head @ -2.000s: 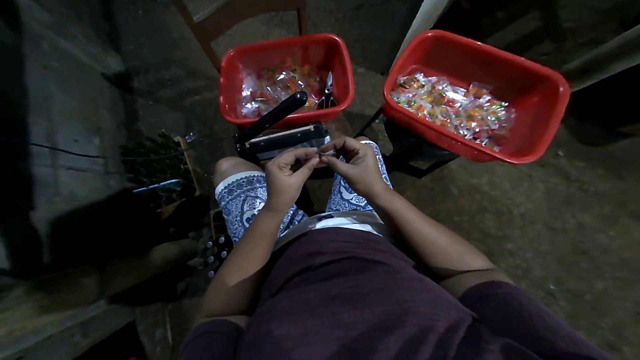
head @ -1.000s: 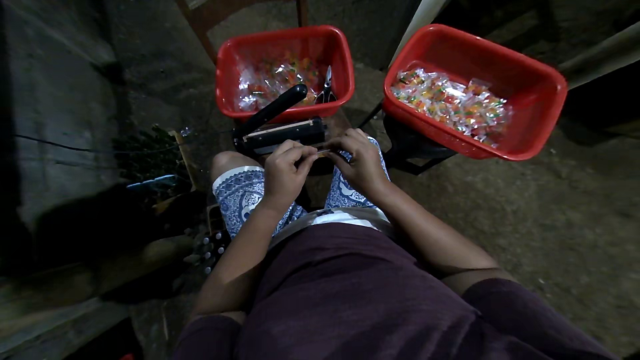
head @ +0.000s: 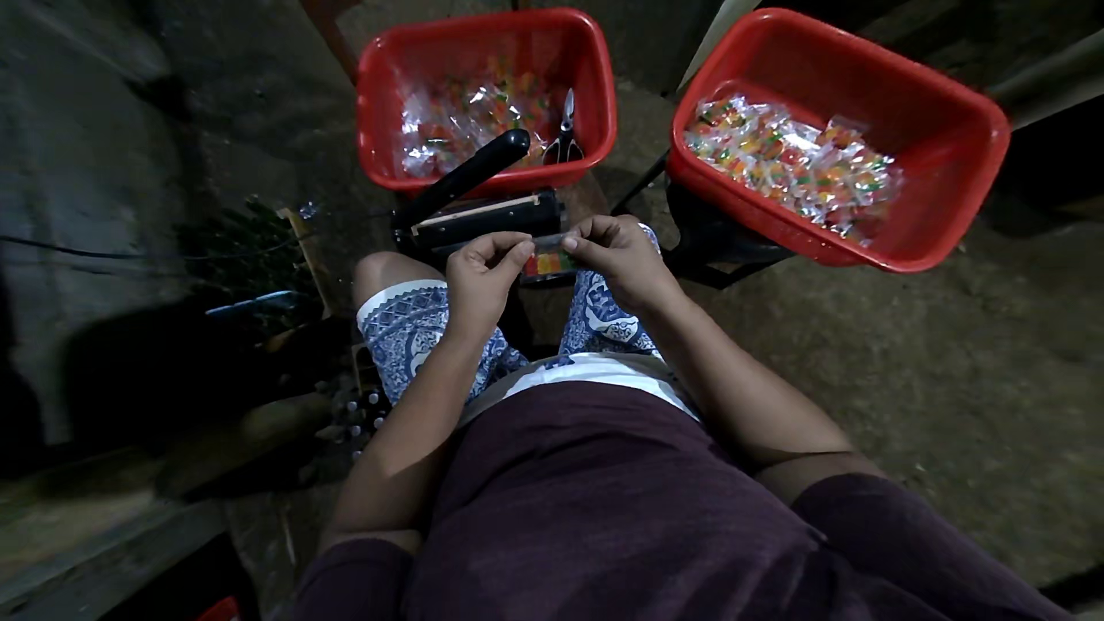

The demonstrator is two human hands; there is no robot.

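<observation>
Above my lap, my left hand (head: 485,280) and my right hand (head: 617,259) pinch the two upper corners of a small clear plastic packet (head: 548,259) between thumbs and forefingers. Red, yellow and green sweets show in its lower part. Just beyond the hands lies a black impulse heat sealer (head: 479,222), its black lever arm (head: 470,177) raised. Past it, a red plastic basin (head: 373,112) holds clear-wrapped colourful sweets (head: 474,112) and a pair of small scissors or snips (head: 565,134). To the right, a second red basin (head: 966,155) holds a pile of similar packets (head: 798,164).
The right basin rests on a dark stand or stool (head: 720,233). A wooden chair part (head: 328,30) rises behind the left basin. A dark cable (head: 129,255) runs in from the left, near a leafy plant (head: 241,250) and a light blue object (head: 252,303).
The packet with coloured sweets now shows between my hands; before, the fingers were close together and the sweets were not visible. The sealer's arm stays raised.
</observation>
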